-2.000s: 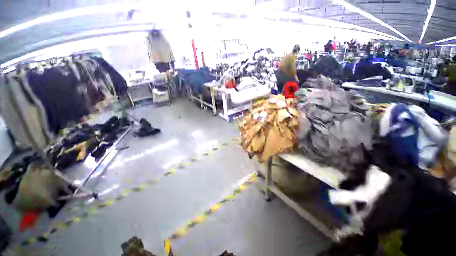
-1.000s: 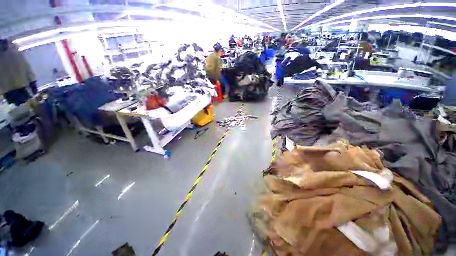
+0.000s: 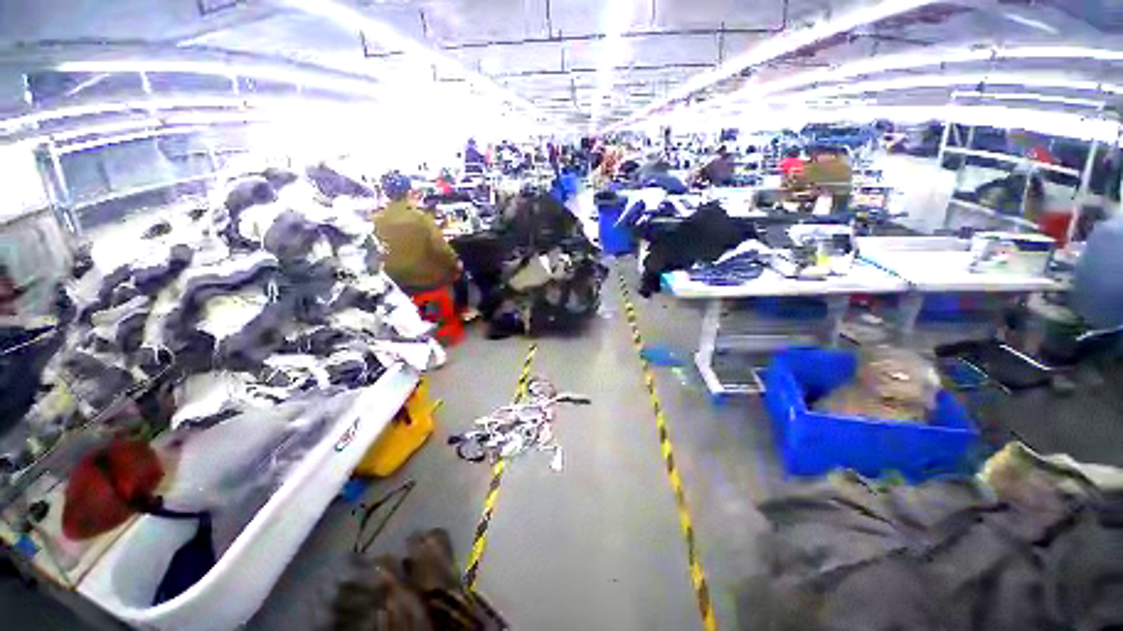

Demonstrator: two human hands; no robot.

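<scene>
A bundle of dark brown cloth pieces (image 3: 413, 586), with faint stripes, shows at the bottom edge left of the middle. It is blurred and cut off by the edge, and what holds it is out of the picture. Neither of my hands is in view. At the lower right lies a grey-brown heap of cloth (image 3: 911, 549).
An aisle runs ahead between yellow-black tapes (image 3: 671, 475). White scraps (image 3: 523, 425) lie on its left tape. Left: a white table (image 3: 289, 530) heaped with white-and-grey pieces. Right: a blue bin (image 3: 807, 438) and sewing tables (image 3: 788, 286). A seated person (image 3: 416, 247) is left ahead.
The view has turned right and moved forward along the aisle. The tan cloth heap has left the view. More of the brown bundle shows at the bottom edge.
</scene>
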